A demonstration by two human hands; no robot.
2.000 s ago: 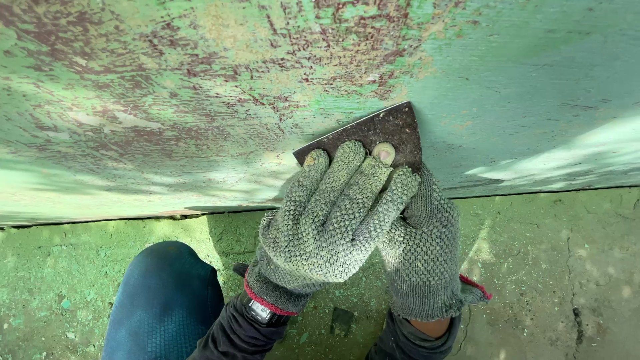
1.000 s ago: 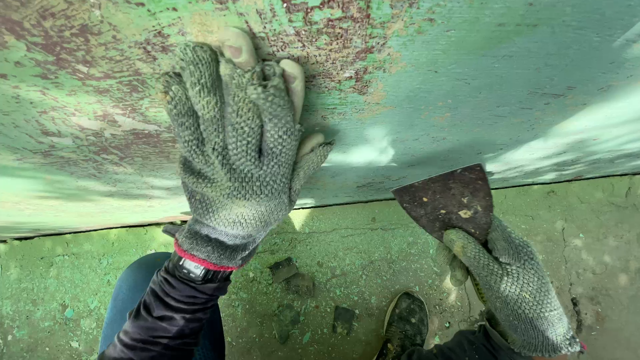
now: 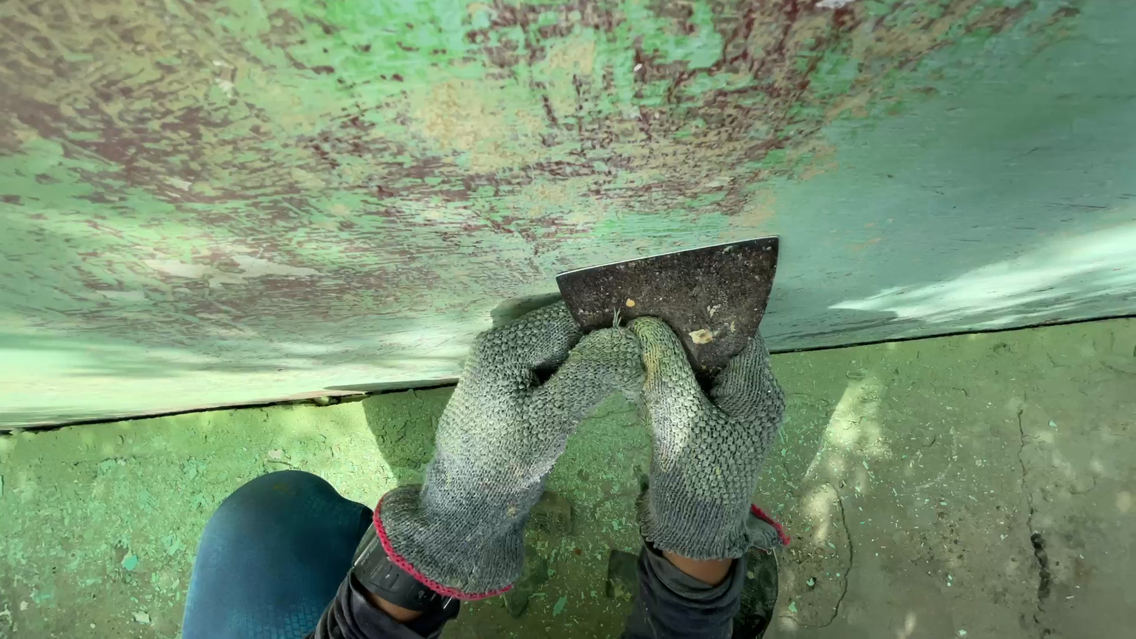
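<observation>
A dark, stained metal scraper blade [image 3: 679,293] lies close to the lower part of a painted wall [image 3: 461,169], its straight edge turned up toward the wall. My right hand [image 3: 714,435], in a grey knit glove, grips the scraper from below, the thumb on the blade; the handle is hidden. My left hand [image 3: 515,435], gloved alike, has its thumb and bent fingers at the blade's left lower side. The wall shows patchy green, tan and dark red paint, smoother green at right.
The wall meets a cracked concrete floor [image 3: 932,461] strewn with green paint flecks. My knee in blue cloth [image 3: 275,550] is at lower left. A shoe [image 3: 757,590] and small dark pieces [image 3: 621,572] are partly hidden beneath my hands.
My left hand has come down from flat on the wall to the scraper's blade. The scraper, in my right hand, has moved up and left from near the floor to the wall.
</observation>
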